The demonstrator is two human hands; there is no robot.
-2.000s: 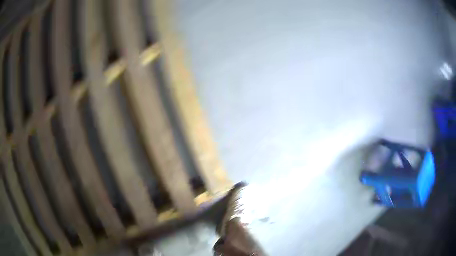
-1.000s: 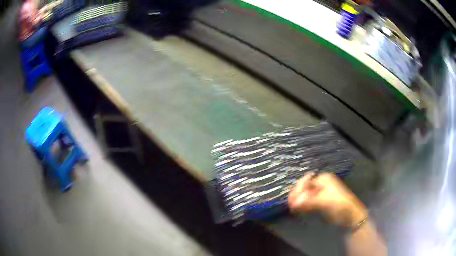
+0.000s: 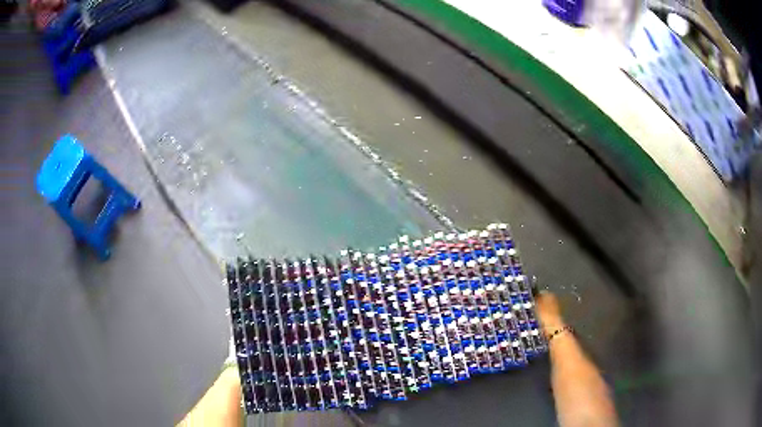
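Observation:
A stack of racked boards [image 3: 388, 321] stands on edge in a long dense row in front of me, with blue, white and red parts showing between dark board edges. It is over the near end of the grey-green workbench [image 3: 276, 167]. My right hand [image 3: 547, 310] is at its right end, its fingers mostly hidden behind the boards. My left hand [image 3: 228, 379] is at its lower left end, largely hidden too. The stack sits between both hands. Its underside and the rack are hidden.
A blue stool [image 3: 83, 183] stands on the grey floor left of the bench. Another blue stool [image 3: 67, 58] and dark racked items [image 3: 125, 17] are at the far left. A raised shelf with a green edge [image 3: 585, 79] curves along the right, holding a blue-and-white patterned sheet [image 3: 689, 96].
The view has come from a pallet and floor to the bench. Since one second ago the stack shows larger and turned, its coloured parts visible, and my left hand has appeared at its left end.

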